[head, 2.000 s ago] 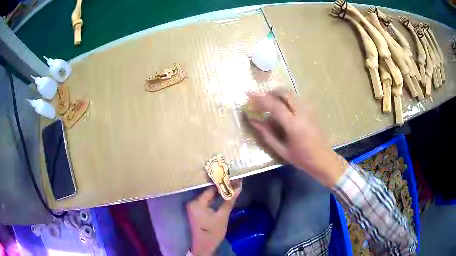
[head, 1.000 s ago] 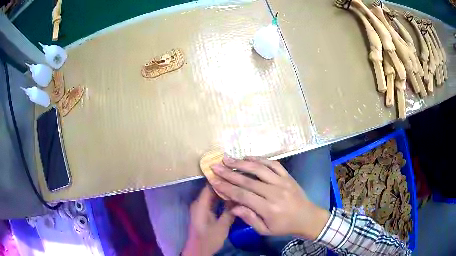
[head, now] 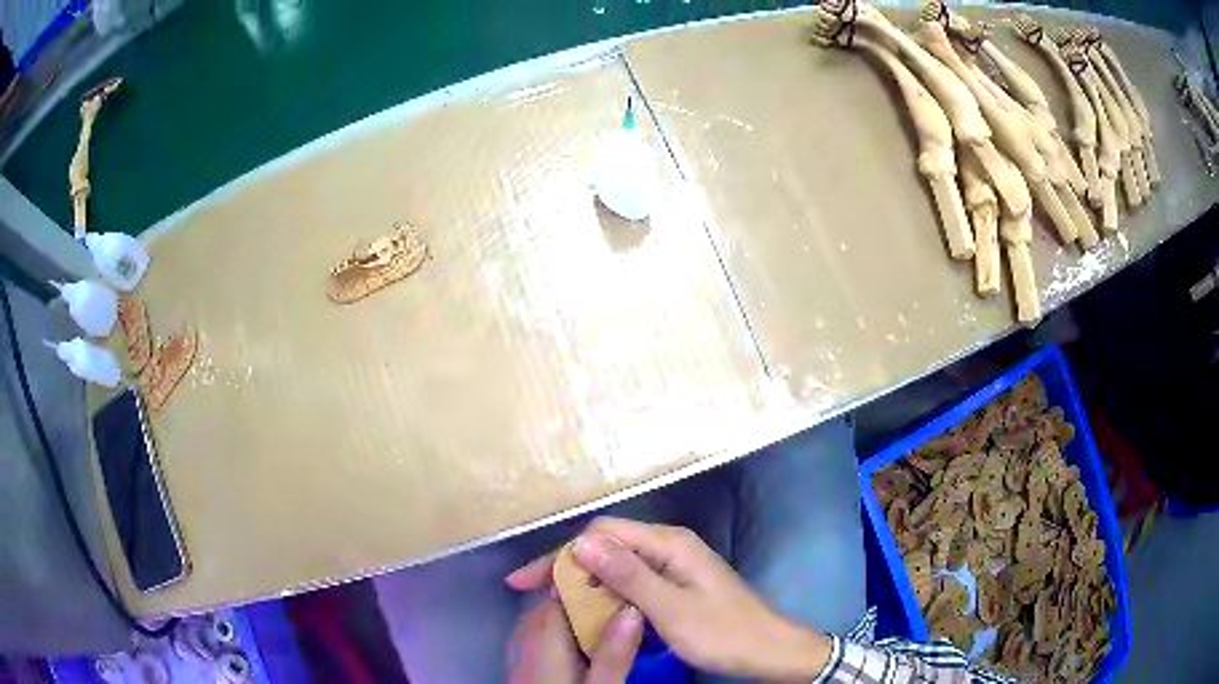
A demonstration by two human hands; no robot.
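Observation:
A flat tan sandal sole (head: pixel 583 599) is held over the lap, just below the table's front edge. My right hand (head: pixel 682 588) grips it from the right, thumb on its upper face. My left hand (head: pixel 568 644) holds it from below, cut off partly by the bottom edge. The figure foot is hidden; I cannot tell whether it is under the sole. A white glue bottle (head: pixel 624 177) with a green nozzle stands mid-table. Another sandal piece (head: pixel 380 265) lies to the left of it.
Tan figure legs (head: pixel 991 154) lie in a bundle at the table's right. A blue bin (head: pixel 878 524) of brown soles stands lower right. Small white bottles (head: pixel 88 309), two soles (head: pixel 170 366) and a phone (head: pixel 141 492) are at the left. One leg (head: pixel 83 154) lies on the green belt (head: pixel 361 74).
My right hand came from mid-table to the left hand, bringing the sole. Both hands have since moved down over the lap with it. The view has shifted, and the foot is now hidden.

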